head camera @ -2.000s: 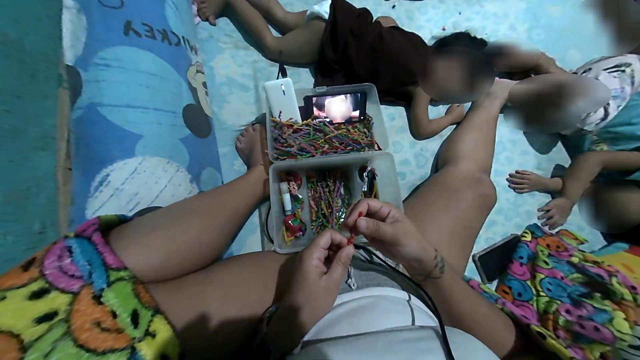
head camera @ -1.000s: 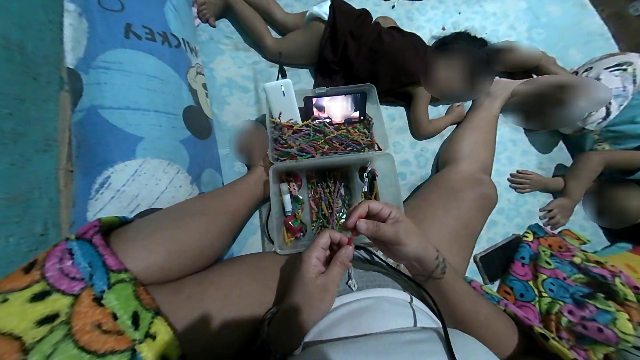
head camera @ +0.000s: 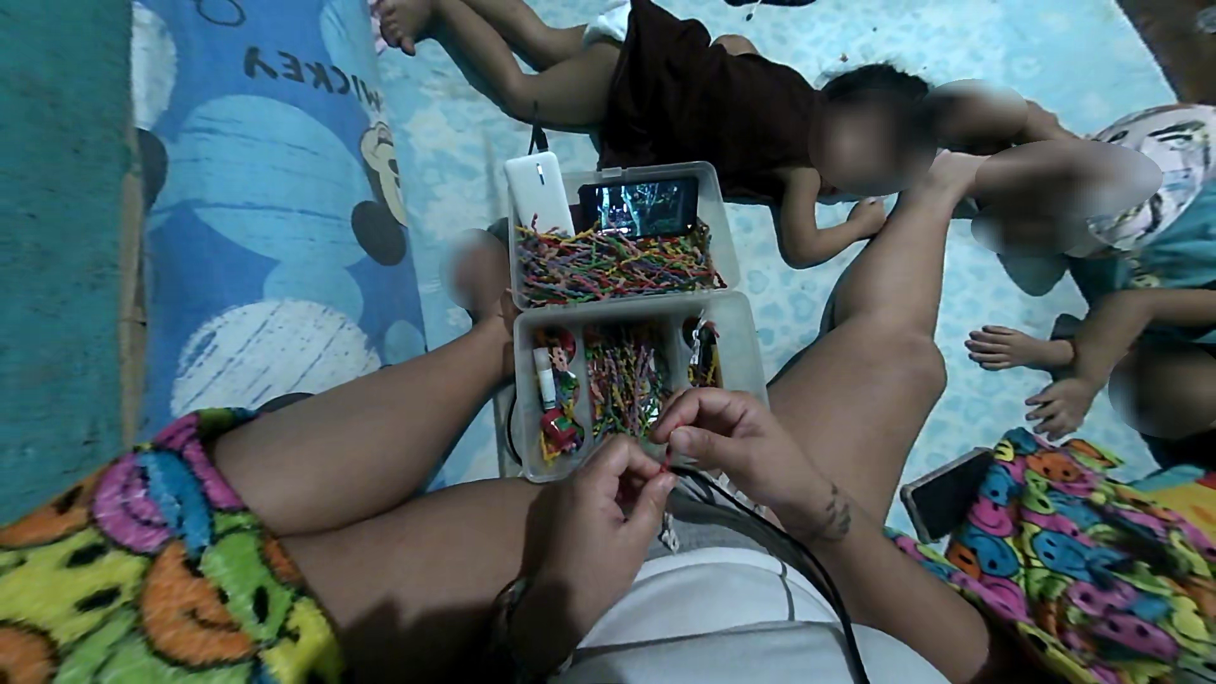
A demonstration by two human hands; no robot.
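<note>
A small red twisted strand (head camera: 668, 460) is pinched between both my hands, over my lap. My left hand (head camera: 608, 513) grips its lower end between thumb and fingers, and my right hand (head camera: 727, 437) holds the upper end. Just beyond them lies an open clear plastic case. Its divided near half (head camera: 755, 356) has multicoloured twisted strands (head camera: 627, 375) in the middle, a white-capped tube (head camera: 545, 378) and a red item at left, and dark items at right. The far half (head camera: 724, 228) holds a heap of similar strands (head camera: 617, 266), a white power bank (head camera: 540, 195) and a lit phone (head camera: 638, 207).
A person (head camera: 712, 95) in dark clothing lies beyond the case. Another person's hands (head camera: 1059, 404) are at the right, near a dark phone (head camera: 948, 494) and a colourful smiley-print cloth (head camera: 1064, 560). A blue printed cushion (head camera: 275, 218) lies at left. A black cable (head camera: 779, 537) crosses my lap.
My hands have stayed at nearly the same place, with slight finger movement around the red strand. The picture on the lit phone has changed.
</note>
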